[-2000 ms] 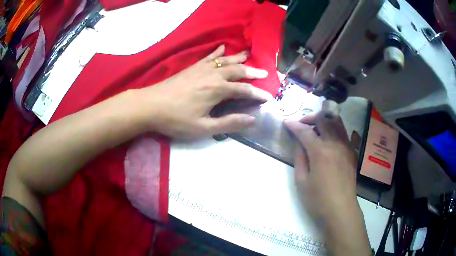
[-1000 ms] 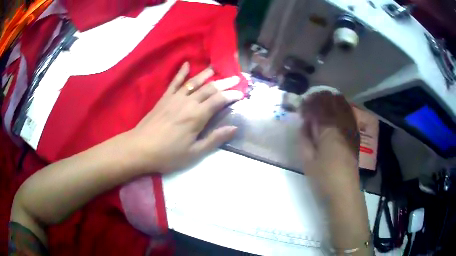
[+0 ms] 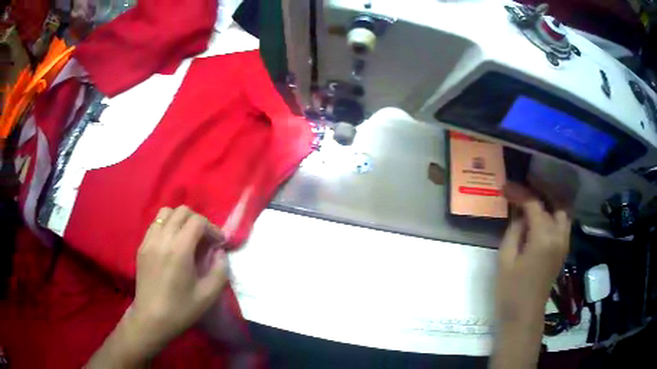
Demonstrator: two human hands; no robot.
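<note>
The red fabric panel (image 3: 194, 137) lies on the white table, with its right edge at the lit presser foot area (image 3: 317, 133) of the white sewing machine (image 3: 403, 58). My left hand (image 3: 180, 263) pinches the panel's near edge by its fingertips, left of the machine bed. My right hand (image 3: 533, 238) is at the right, beside the smartphone (image 3: 477, 176); its fingertips are blurred and partly in shadow, and I cannot tell whether they hold anything.
The machine's blue screen (image 3: 558, 130) hangs above the phone. A white plug (image 3: 596, 282) and dark cords lie at the far right. A second red piece (image 3: 148, 43) lies at the back left, near orange strips (image 3: 32, 79). Red cloth (image 3: 65, 310) hangs at the near left.
The view has swung right. My left hand has drawn back from the needle area to the panel's near edge, which is now lifted. My right hand has moved from the machine bed to beyond the phone.
</note>
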